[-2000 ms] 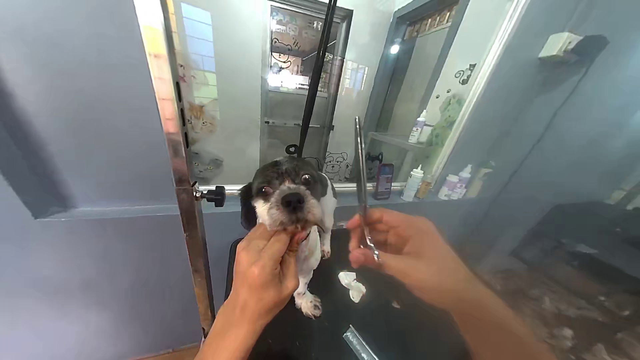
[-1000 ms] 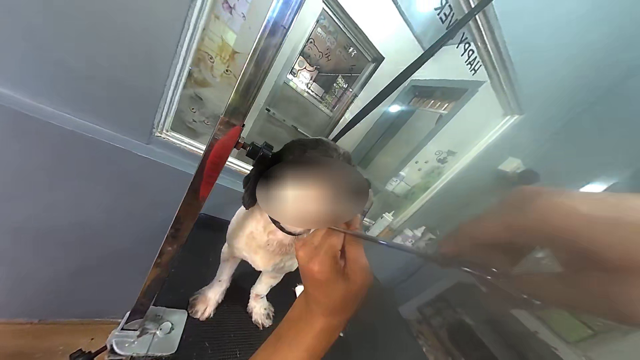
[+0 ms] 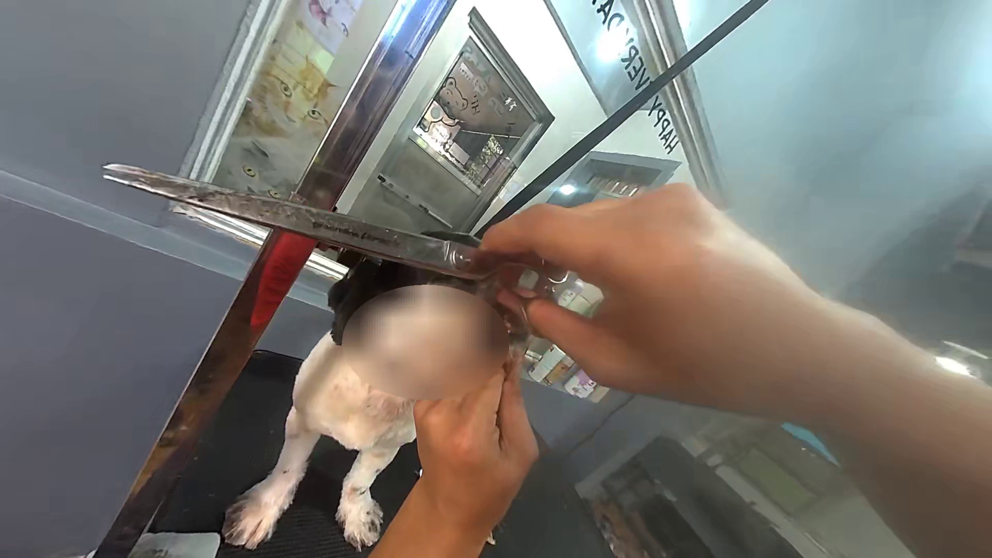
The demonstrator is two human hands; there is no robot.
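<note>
A black-and-white dog (image 3: 353,403) is upright on a black grooming table mat (image 3: 260,411), its face blurred out. My left hand (image 3: 477,449) grips at the lower edge of the dog's muzzle or chin; exactly what is pinched is hidden by the blur. My right hand (image 3: 620,287) holds a pair of metal grooming scissors (image 3: 364,240) by the handles, in front of the top of the dog's head. The blades point left across the view and lie together, crossing in front of the metal post.
A metal grooming post (image 3: 205,372) with a red part rises at the left, its clamp plate (image 3: 174,545) at the table edge. A dark strap (image 3: 620,116) runs diagonally behind my right hand. Bottles (image 3: 581,380) stand behind the dog, by a glazed window.
My right hand has brought the scissors from right of the dog to across its head, blades now pointing left. My left hand stays at the muzzle. The view has tilted and come closer.
</note>
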